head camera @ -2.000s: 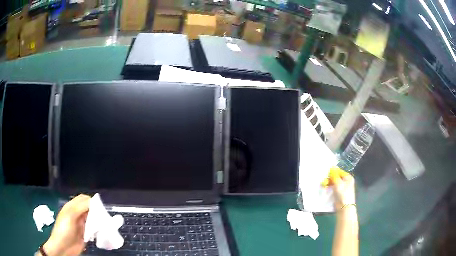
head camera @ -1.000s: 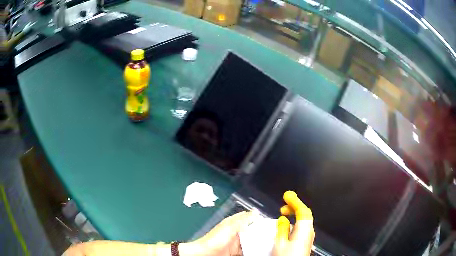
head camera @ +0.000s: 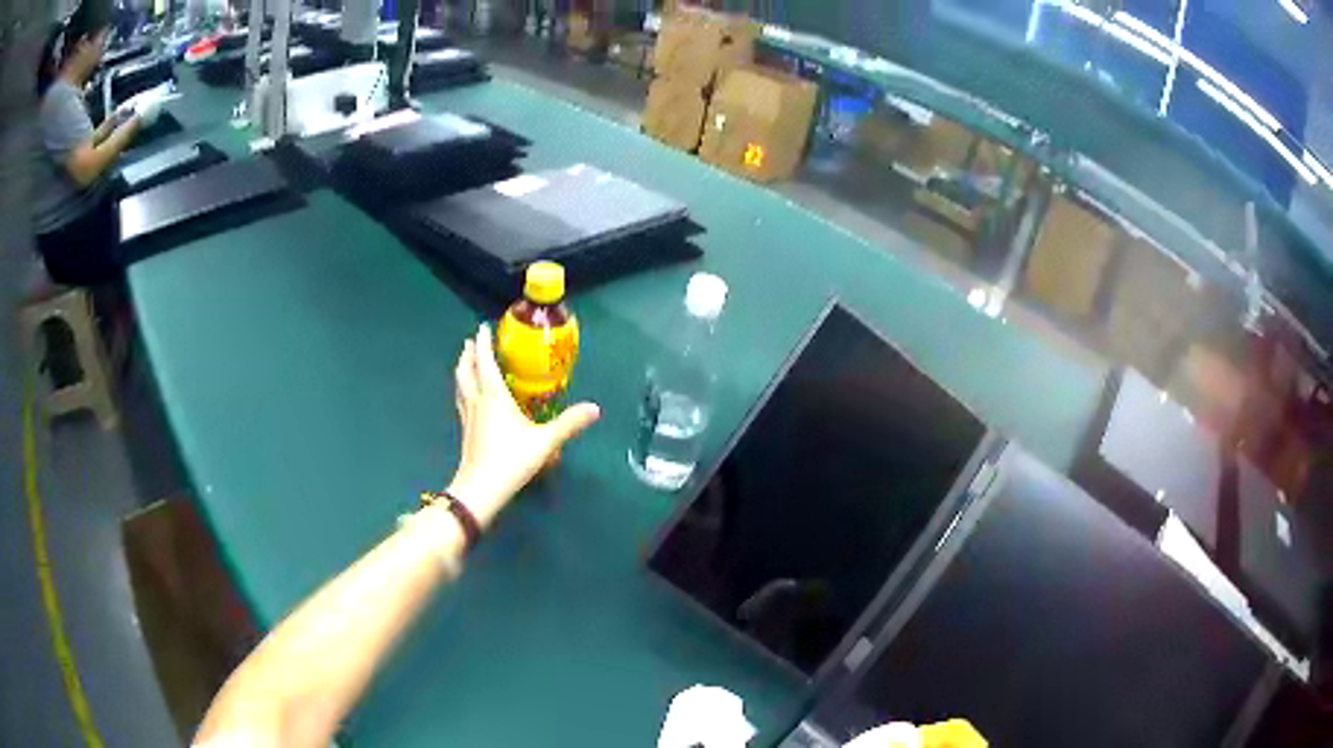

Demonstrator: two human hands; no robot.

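The yellow-labelled drink bottle [head camera: 538, 351] stands upright on the green bench, its yellow cap on. My left hand [head camera: 504, 424] is at its near side, fingers spread along the left and thumb out to the right; no closed grip shows. A clear bottle [head camera: 676, 402] with a white cap and some clear liquid stands to its right. The laptop's side screen [head camera: 833, 482] and centre display [head camera: 1038, 599] stand open, tilted in view. At the bottom edge only a yellow finger cot of my right hand [head camera: 950, 734] shows, beside something white; the rest is cut off.
A crumpled tissue [head camera: 706, 719] lies left of the laptop. Flat dark panels [head camera: 563, 219] are stacked behind the bottles on the green bench [head camera: 278, 365]. A person [head camera: 76, 146] works at the far left, near a stool [head camera: 70, 358]. Cardboard boxes [head camera: 760, 124] stand behind.
My left hand has left the white wad at my right hand and moved out to the yellow bottle. My right hand is now mostly out of view. The view has shifted left.
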